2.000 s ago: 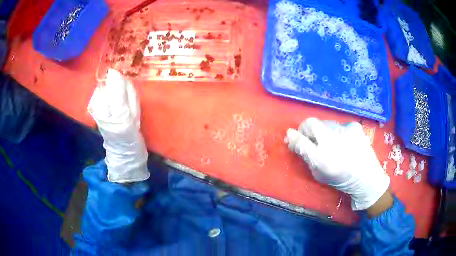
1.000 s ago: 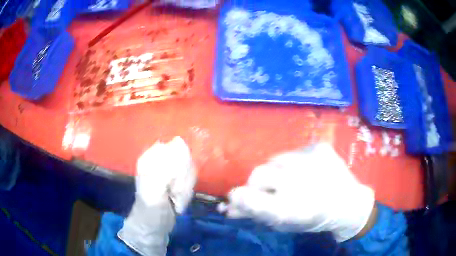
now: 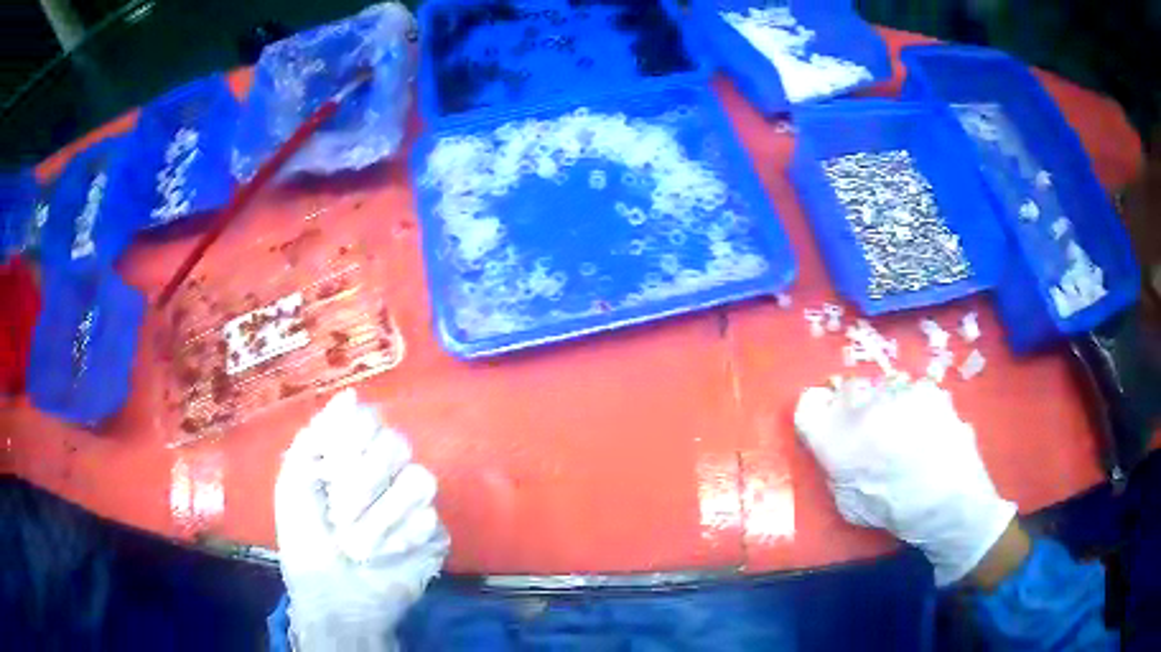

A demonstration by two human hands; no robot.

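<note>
My left hand [image 3: 360, 510], in a white glove, is at the front left of the red-orange surface, fingers curled together; whether it holds something small is hidden. My right hand [image 3: 898, 465], also gloved, is at the right with its fingertips at the near side of a loose pile of small white plastic pieces [image 3: 872, 347]; I cannot tell whether it grips one. The clear ribbed tray [image 3: 376, 359] with tiny dark red-brown rings lies behind my left hand. The large blue tray [image 3: 548, 334] with clear rings stands in the middle.
A blue tray with dark parts [image 3: 490, 57] stands behind. A red stick [image 3: 242, 201] leans over a bin with a plastic bag [image 3: 334, 96]. A blue bin [image 3: 898, 229] holds silvery parts. More blue bins line the left and right, with a red bin [image 3: 15, 325] far left.
The view has turned rightward and shows more of the bench's back. My hands came together near the front edge, then moved apart, the right one to the white pieces.
</note>
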